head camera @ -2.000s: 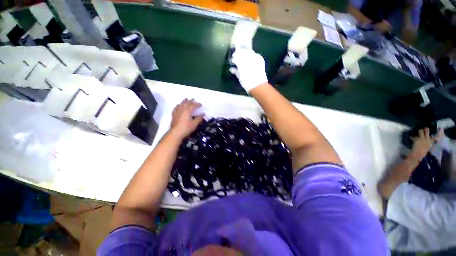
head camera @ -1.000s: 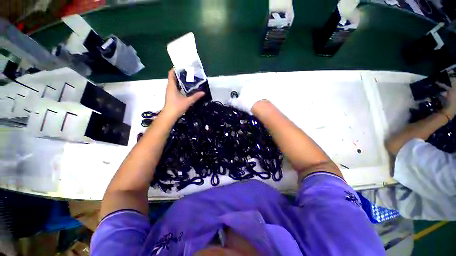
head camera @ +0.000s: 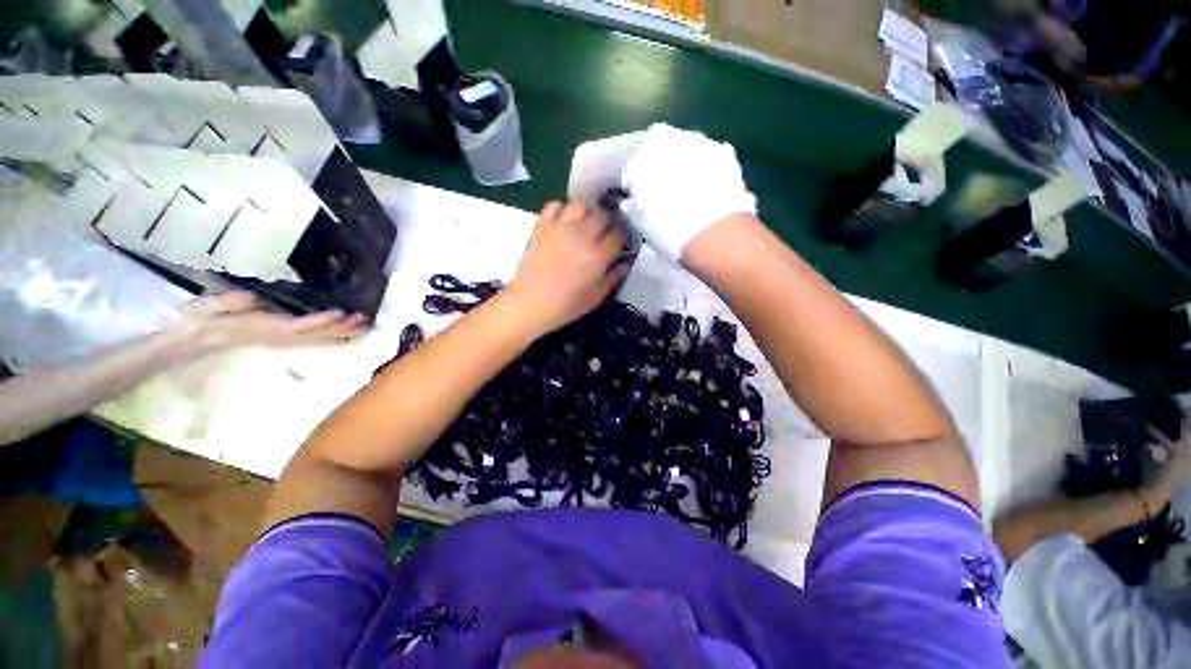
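My bare left hand [head camera: 570,265] grips a black retail box with a white flap [head camera: 598,166], held at the bench's far edge. My right hand [head camera: 686,190], in a white knit glove, is at the mouth of this box and covers most of it. Whether the right fingers hold a cable is hidden. A heap of looped black cables [head camera: 601,405] lies on the white bench just in front of me, below both hands.
Waiting boxes with white flaps [head camera: 196,196] stand at left, with another person's hand [head camera: 281,327] beside them. A bagged device [head camera: 486,124] and open boxes [head camera: 888,177] are on the green belt [head camera: 745,92]. Another worker's arm [head camera: 1084,516] is at right.
My gloved right hand has moved from the heap's far side up to the box mouth. My left hand and the box have shifted right in view. Another person's arm has entered at left.
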